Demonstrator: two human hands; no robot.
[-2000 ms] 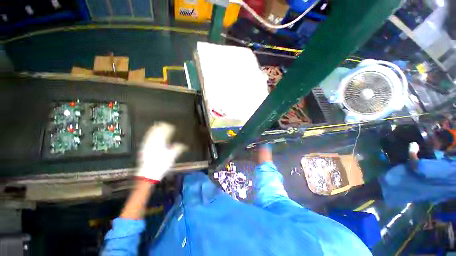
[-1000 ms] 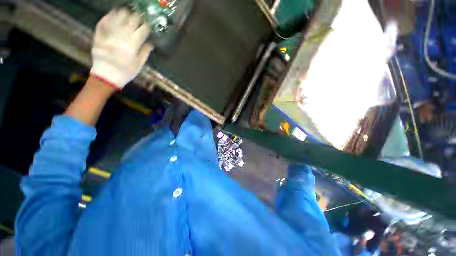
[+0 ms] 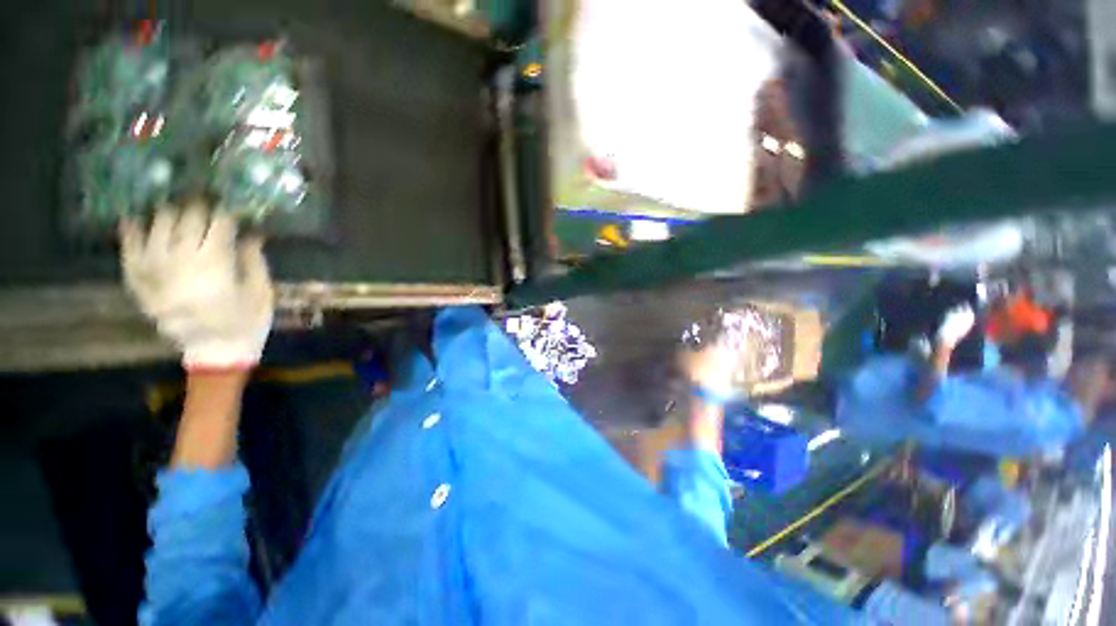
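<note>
A dark pallet with several green circuit boards (image 3: 190, 128) lies on the dark conveyor (image 3: 404, 147) at the upper left. My left hand (image 3: 198, 281), in a white knit glove with a red cuff edge, is at the pallet's near edge, fingertips against or over it; blur hides whether it grips. My bare right hand (image 3: 712, 369), with a blue band at the wrist, is small and blurred beside the open carton of shiny parts (image 3: 802, 347). Its fingers cannot be made out. A heap of small silvery parts (image 3: 553, 344) lies beside the conveyor end.
A green post (image 3: 832, 208) crosses the right side. Behind it is a large carton with a bright white top (image 3: 673, 104). A blue bin (image 3: 766, 450) stands below the open carton. A person in blue (image 3: 955, 397) and others are at the right.
The view has turned and shifted, so the whole board group shows again. My left hand is now at its near edge. My right hand, hidden one second ago, now shows by the open carton.
</note>
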